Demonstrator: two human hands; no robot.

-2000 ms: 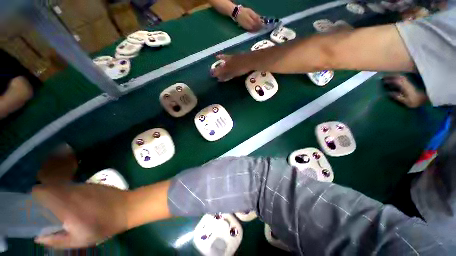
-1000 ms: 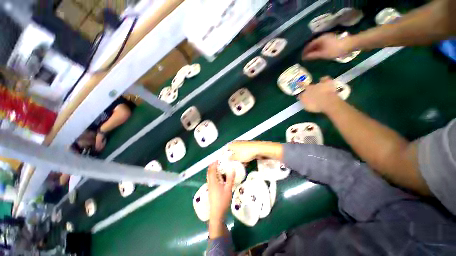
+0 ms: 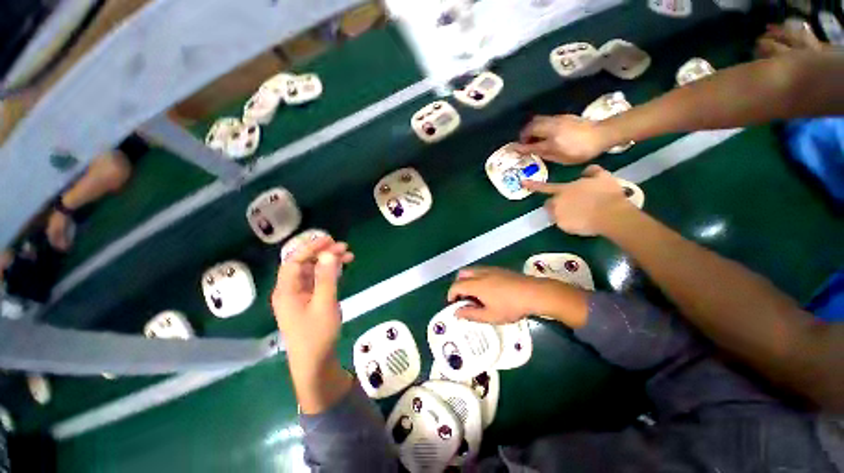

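My left hand (image 3: 310, 300) is raised over the near rail, thumb and fingertips close together; whether something small is between them cannot be told. Behind its fingertips a cream unit (image 3: 294, 246) lies partly hidden on the belt. My right hand (image 3: 504, 294) has its fingers on the upper edge of a cream cover (image 3: 461, 344) with dark round spots and a slotted grille. This cover overlaps others in a pile. More pile covers (image 3: 426, 430) lie nearer me. A separate cover (image 3: 387, 358) lies left of the pile, face up.
Another person's hands (image 3: 569, 139) touch an open unit with a blue part (image 3: 515, 173) on the belt. More cream units (image 3: 403, 196) are spread along the belt (image 3: 352, 166). A pale rail (image 3: 444, 263) separates belt and worktop. A grey metal frame (image 3: 120, 346) crosses at left.
My left hand has left the cover it shared with my right hand and moved up and left. My right hand is now at the pile's top cover. The view has shifted.
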